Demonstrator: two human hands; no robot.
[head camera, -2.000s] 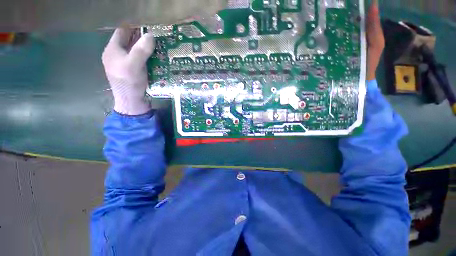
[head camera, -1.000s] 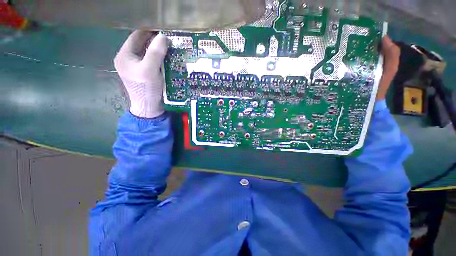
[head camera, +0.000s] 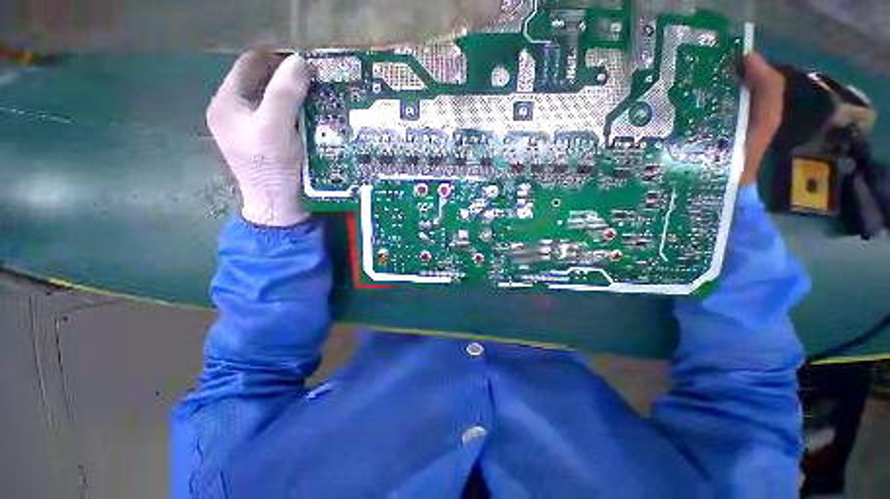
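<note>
A large green printed circuit board (head camera: 527, 185) with a white border and silvery solder areas is held between my two hands. My left hand (head camera: 262, 141), in a white glove, grips its left edge with the thumb near the front face. My bare right hand (head camera: 762, 117) holds its right edge; its fingers are partly hidden. The top of the board is hidden behind a grey-brown hood (head camera: 244, 24). A thin red strip (head camera: 354, 253) of the tray shows past the board's lower left edge.
The bench has a green mat (head camera: 98, 195) with a yellow edge. At the right stand a dark iron stand (head camera: 837, 107) and a yellow sponge (head camera: 812, 185) with a dark centre. A black cable (head camera: 851, 343) runs there, and a black box (head camera: 841, 419) sits below at the right.
Over two seconds the board and both hands have moved a little down and right overall, then slightly left and up in the last second. Both hands keep their hold.
</note>
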